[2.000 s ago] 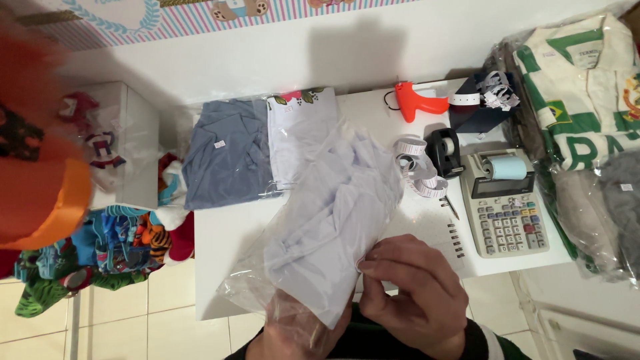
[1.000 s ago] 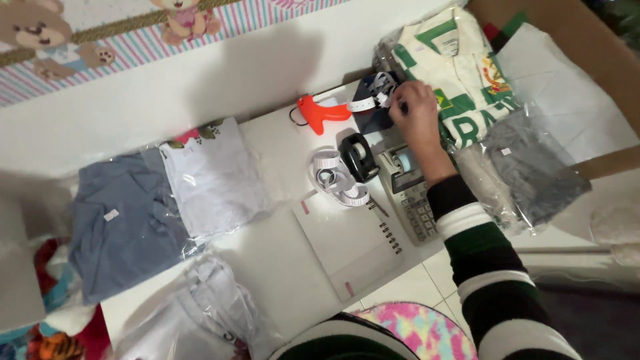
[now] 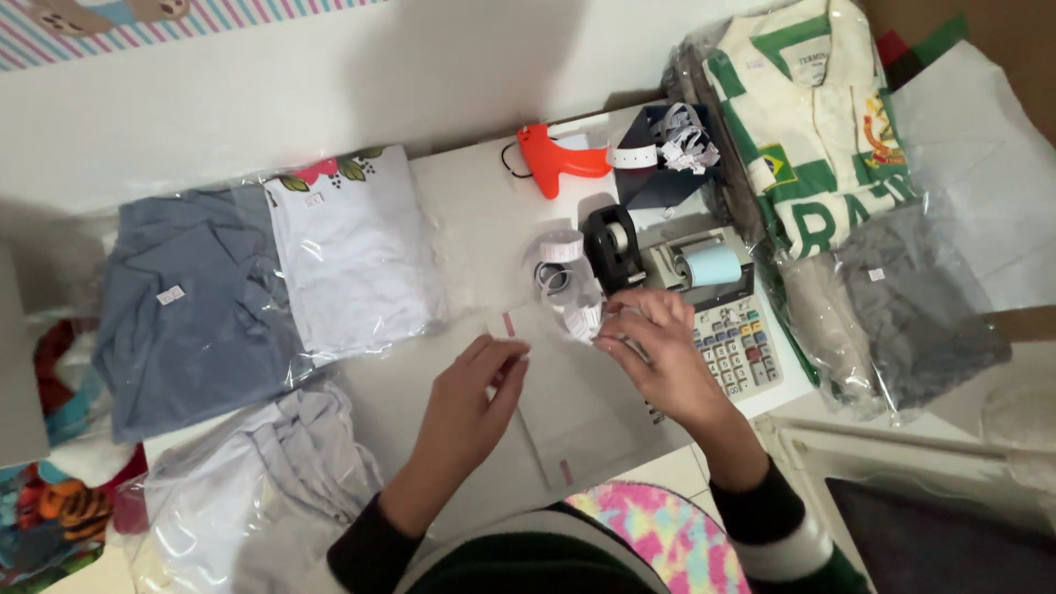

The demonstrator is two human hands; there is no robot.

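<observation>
My right hand (image 3: pixel 660 351) pinches the end of a strip of small printed price labels (image 3: pixel 582 320), beside the calculator. The label roll (image 3: pixel 563 246) lies loosely coiled just beyond, left of a black tape dispenser (image 3: pixel 615 247). My left hand (image 3: pixel 474 400) is over a pale spiral notebook (image 3: pixel 569 404), thumb and index tips nearly together; whether a small label is between them I cannot tell. On the left lie a bagged blue-grey garment (image 3: pixel 198 338) and a bagged white garment with a flower print (image 3: pixel 355 264), each bearing a label. A crumpled bagged white garment (image 3: pixel 256 487) lies nearer me.
Beyond the labels are an orange tagging gun (image 3: pixel 557 161) and a dark box (image 3: pixel 660 177) of paper strips. A printing calculator (image 3: pixel 734 351) stands at right, beside a bagged green-and-white jersey (image 3: pixel 817 124) and a bagged grey garment (image 3: pixel 916 305). Colourful clothes (image 3: pixel 66 511) are lower left.
My right hand has moved from the dark box back to the label strip. My left hand has come into view over the notebook. The white bagged garment was in my hands two seconds ago.
</observation>
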